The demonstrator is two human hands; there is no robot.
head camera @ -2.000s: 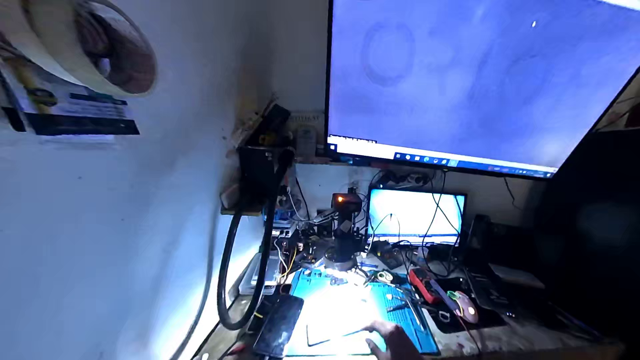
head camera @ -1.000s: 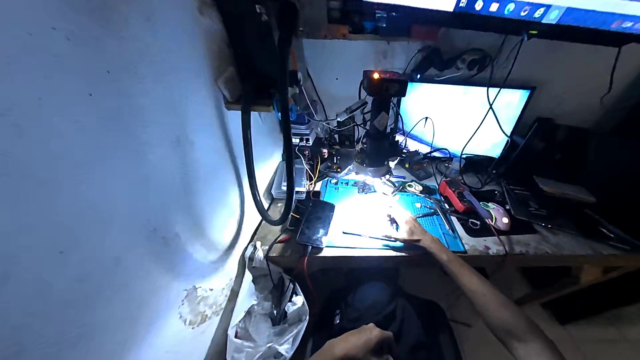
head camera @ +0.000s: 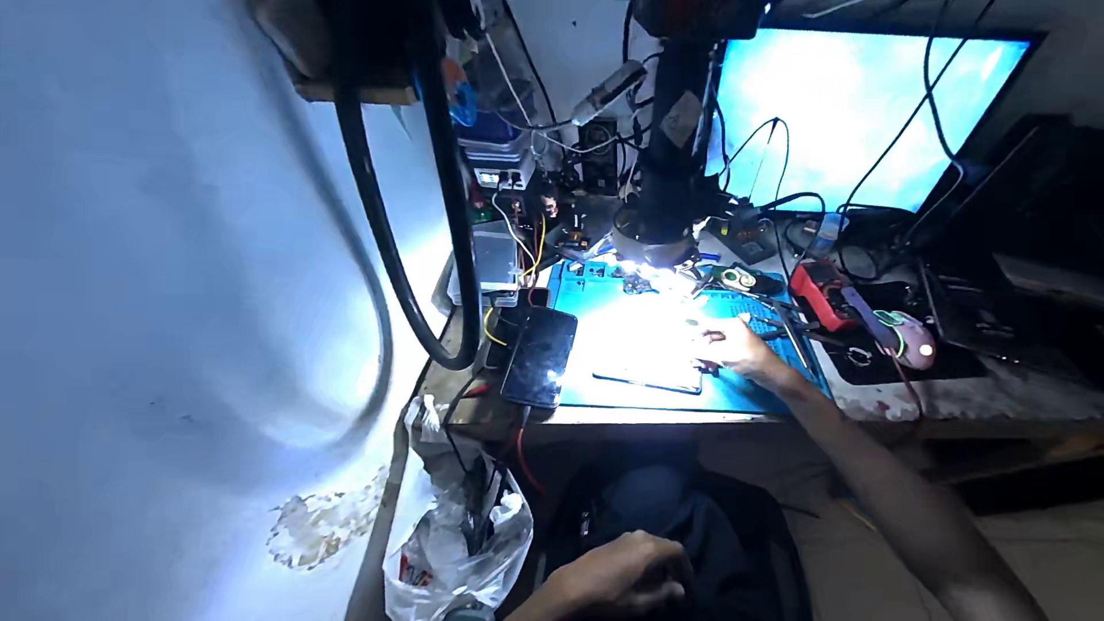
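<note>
My right hand (head camera: 733, 347) is over the blue work mat (head camera: 595, 395), its fingers at the edge of the bright glare; whether it grips anything cannot be made out. Just left of it lies a flat, thin-edged device (head camera: 651, 379), mostly washed out by light. My left hand (head camera: 630, 571) is low over my lap, fingers curled, with no object visible in it. A dark smartphone (head camera: 541, 358) rests at the mat's left edge with a cable at its lower end. Above the mat stands a microscope (head camera: 657, 233) with a lit ring.
Right of the mat are a red multimeter (head camera: 824, 296) and a computer mouse (head camera: 910, 339) on a black pad. Behind stands a lit monitor (head camera: 862, 112). A black hose (head camera: 384, 233) hangs at left, above a plastic bag (head camera: 457, 552). Tweezers and tools lie on the mat's right side.
The view has tilted down strongly from the large upper screen. My left hand, out of view two seconds ago, now shows over my lap. My right hand stays over the mat.
</note>
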